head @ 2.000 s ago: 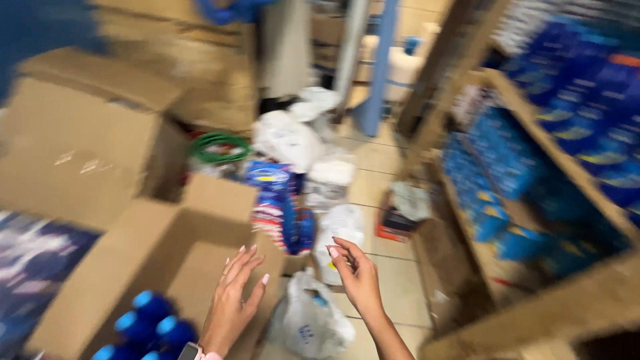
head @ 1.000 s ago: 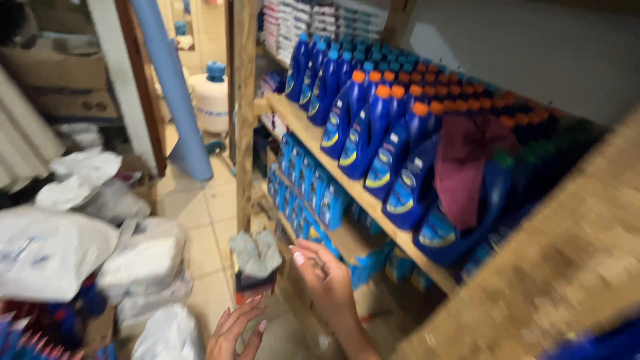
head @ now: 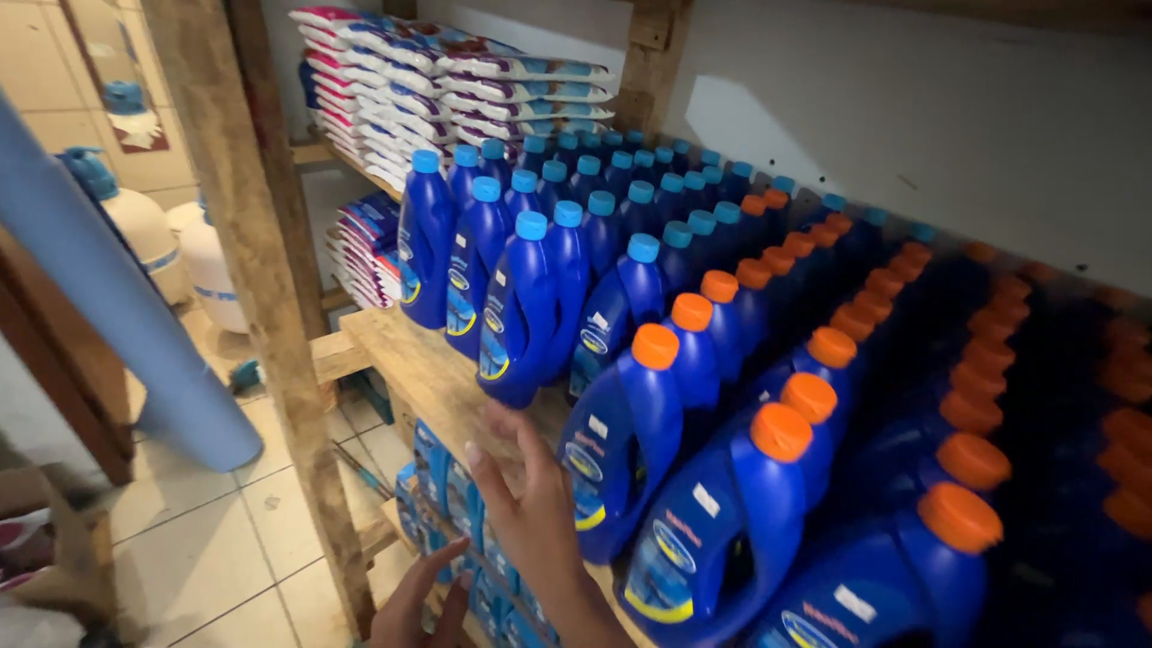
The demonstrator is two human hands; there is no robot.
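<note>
My right hand [head: 531, 504] is raised at the edge of a wooden shelf [head: 423, 378], fingers apart and empty, just below a blue plastic bottle with a light blue cap [head: 517, 310]. Beside it on the right stands a blue handled bottle with an orange cap [head: 621, 441]; I cannot tell whether the fingers touch either one. Lower and to the left, my left hand [head: 423, 598] has its fingers apart with nothing in them, in front of blue packs [head: 463, 495] on the lower shelf. Rows of similar bottles fill the shelf toward the wall.
A wooden post [head: 256, 297] rises left of the shelf. Stacked printed bags [head: 450, 81] lie behind the bottles, with more bags [head: 367, 247] below. A blue roll [head: 135, 297] leans at the left, near white gas cylinders [head: 216, 270]. An open cardboard box [head: 54, 540] sits on the tiled floor.
The view has swung right, from boxes and bags on the floor to the bottle shelf, and is closer to it now. Both hands stay empty, the right one now at the shelf edge.
</note>
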